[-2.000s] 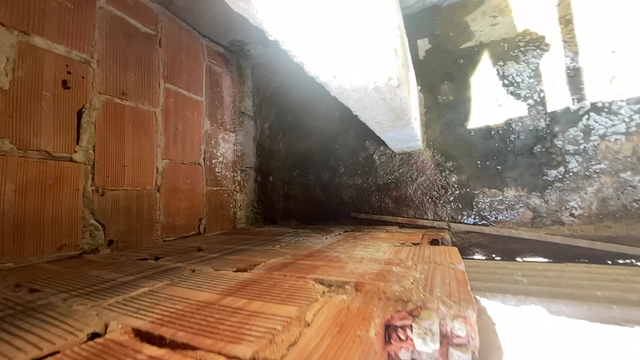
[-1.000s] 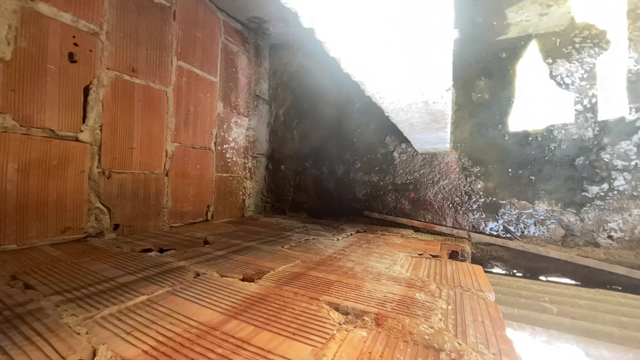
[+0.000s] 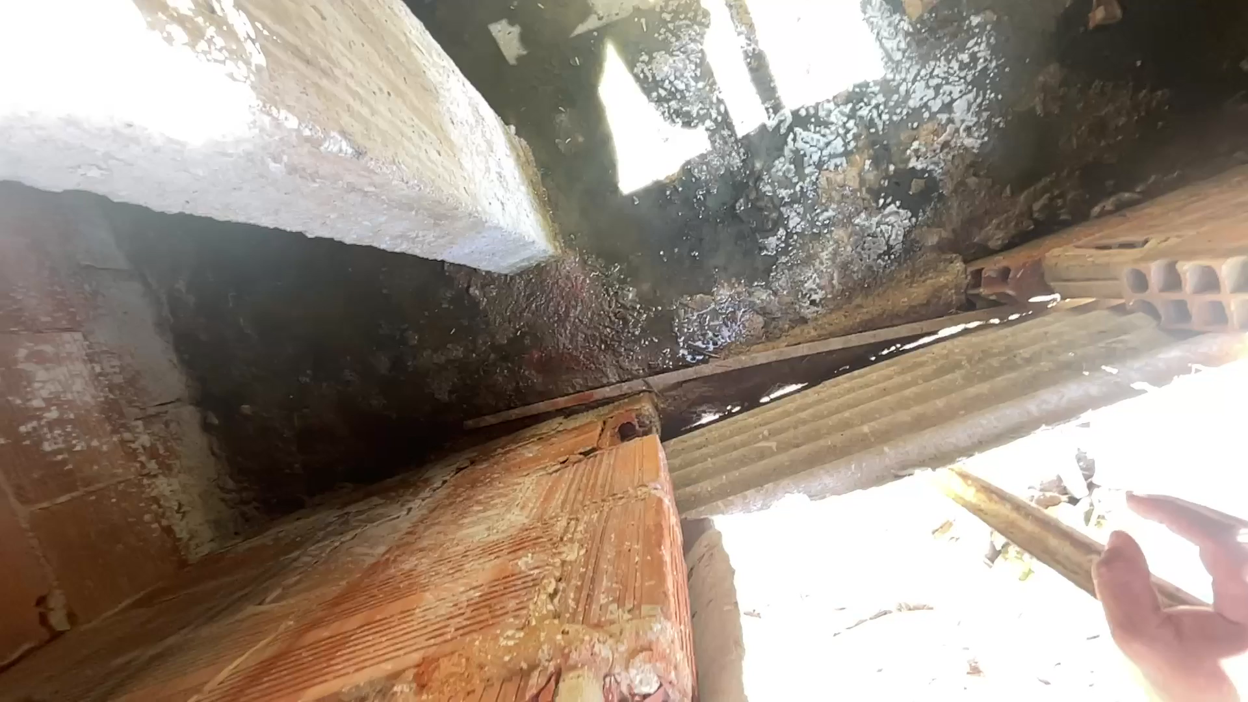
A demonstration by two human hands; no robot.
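Note:
At the lower right, my right hand [image 3: 1175,595] is raised with its fingers apart and nothing seen gripped in them. A wooden pole [image 3: 1024,524] slants down behind the thumb and shows again between the fingers; whether the hand touches it I cannot tell. The nearest structure to the pole's upper end is the edge of a corrugated sheet [image 3: 858,409]. A wall of ribbed hollow clay bricks [image 3: 487,565] with rough mortar stands at the lower middle. My left hand is not in view.
A pale concrete beam [image 3: 390,166] juts in from the upper left. Behind it is a dark, stained wall [image 3: 741,224] with bright light patches. Hollow bricks [image 3: 1185,283] lie at the right above the corrugated sheet. A thin strip [image 3: 760,361] runs along the stained wall's foot.
The view has swung right. My right hand and the wooden pole, out of view in both earlier frames, now show at the lower right.

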